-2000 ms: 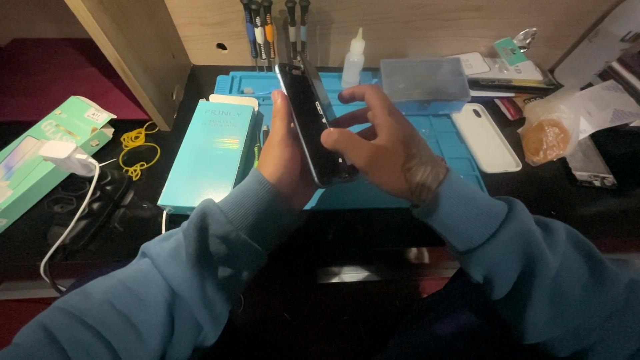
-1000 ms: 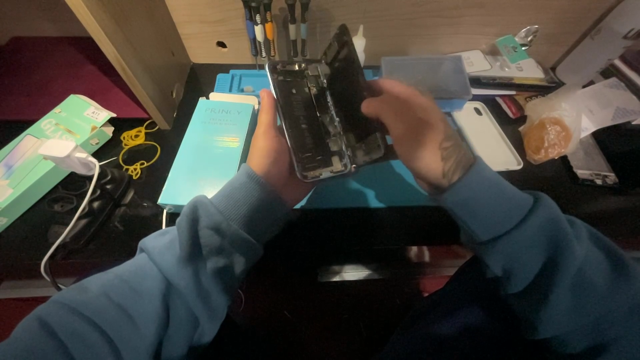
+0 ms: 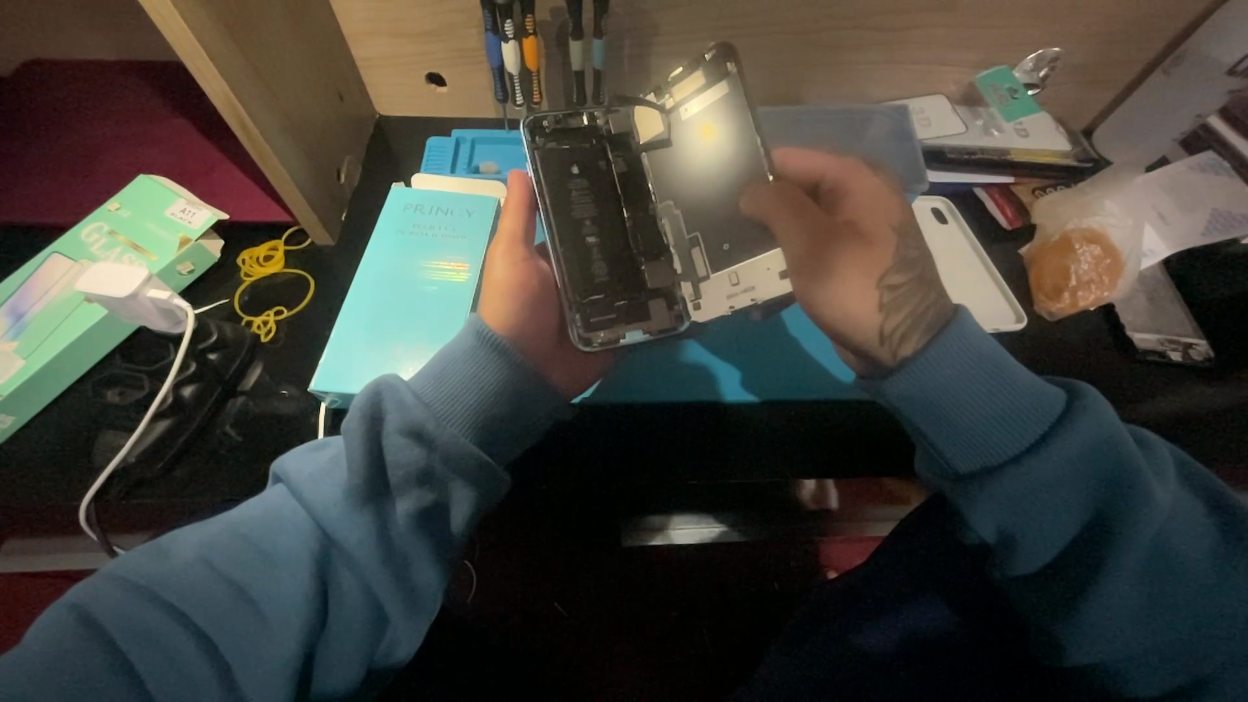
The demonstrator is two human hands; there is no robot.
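Observation:
My left hand [image 3: 534,283] holds the body of an opened smartphone [image 3: 595,234], its black battery and inner parts facing me. The phone's display assembly [image 3: 717,156] is swung out to the right like a book cover, its metal back toward me and a bright glare on it. My right hand [image 3: 838,244], slightly blurred, grips that assembly by its right edge. A dark flex cable [image 3: 643,103] spans the two halves near the top. Under the phone lies a blue repair mat [image 3: 721,366], partly hidden by my hands.
A turquoise box [image 3: 400,292] lies left of the mat. Several screwdrivers [image 3: 512,54] stand against the wooden back panel. Farther left are yellow rubber bands [image 3: 275,283] and a white charger [image 3: 136,292]. On the right are a translucent plastic box [image 3: 848,136], a white phone case [image 3: 965,268] and another phone [image 3: 1160,317].
The phone, seen with its halves close together two seconds earlier, is spread wide. My right hand has moved to the right with the display assembly, whose inner side now faces me.

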